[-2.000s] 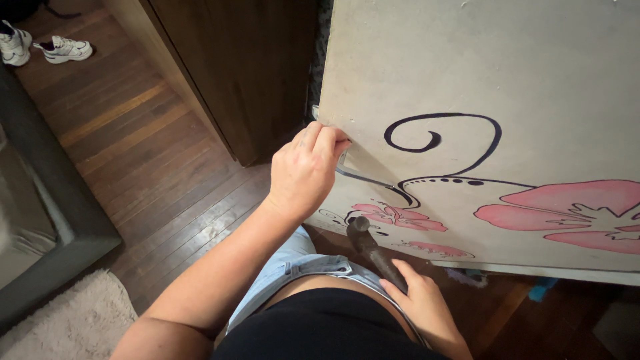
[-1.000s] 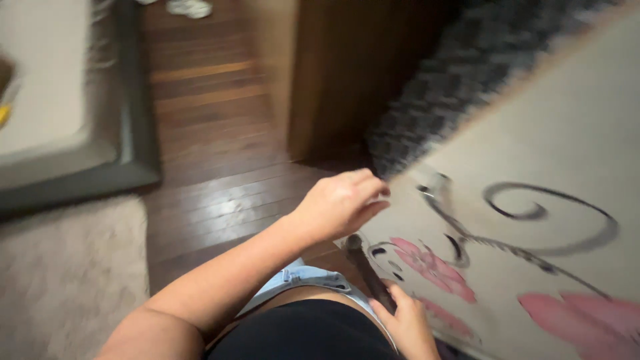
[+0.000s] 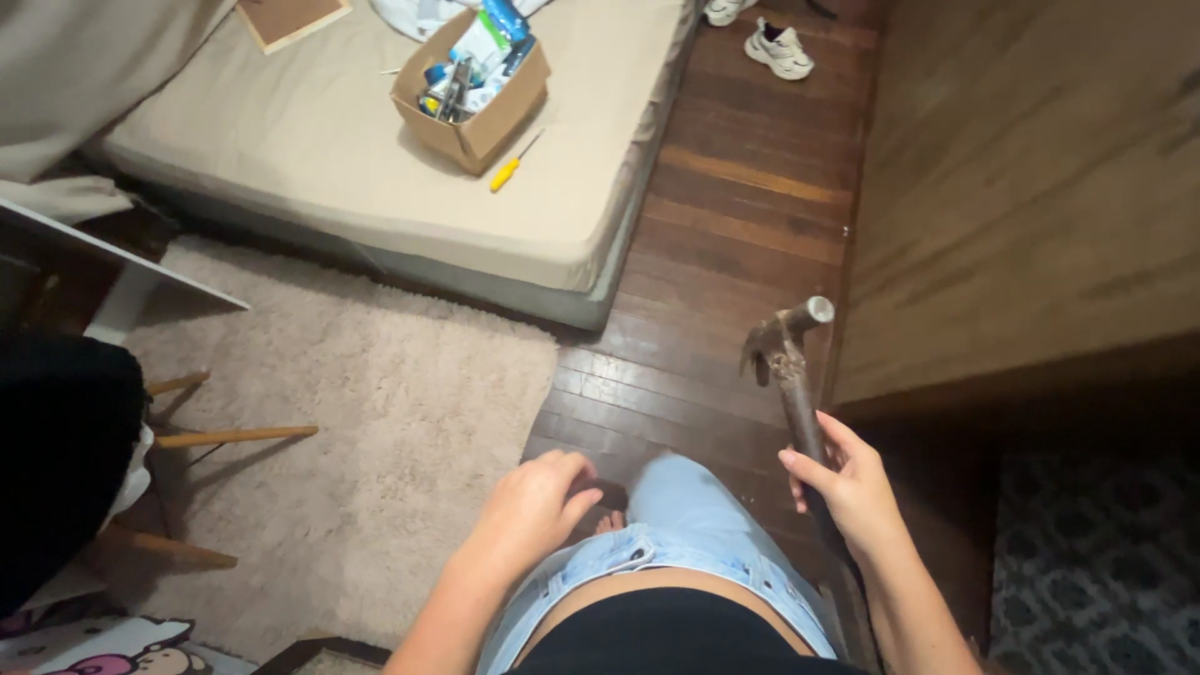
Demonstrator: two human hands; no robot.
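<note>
My right hand is closed around the dark handle of a claw hammer, whose head points up and away from me, with its round face to the right and claw to the left. Over the left side of my jeans is my left hand, its fingers loosely curled; whether something small lies inside cannot be seen. On the bed, an open cardboard box holds mixed items, and a yellow-handled screwdriver lies beside it.
Ahead is a bed with a beige sheet, and a shaggy rug below it. Wooden chair legs stick out at left. A large wooden furniture panel rises at right. White sneakers rest on the wooden floor.
The view has swung far left, from the painted flower panel to the bed and rug. My left hand, raised near that panel's edge before, is now low by my jeans. The hammer remains in my right hand.
</note>
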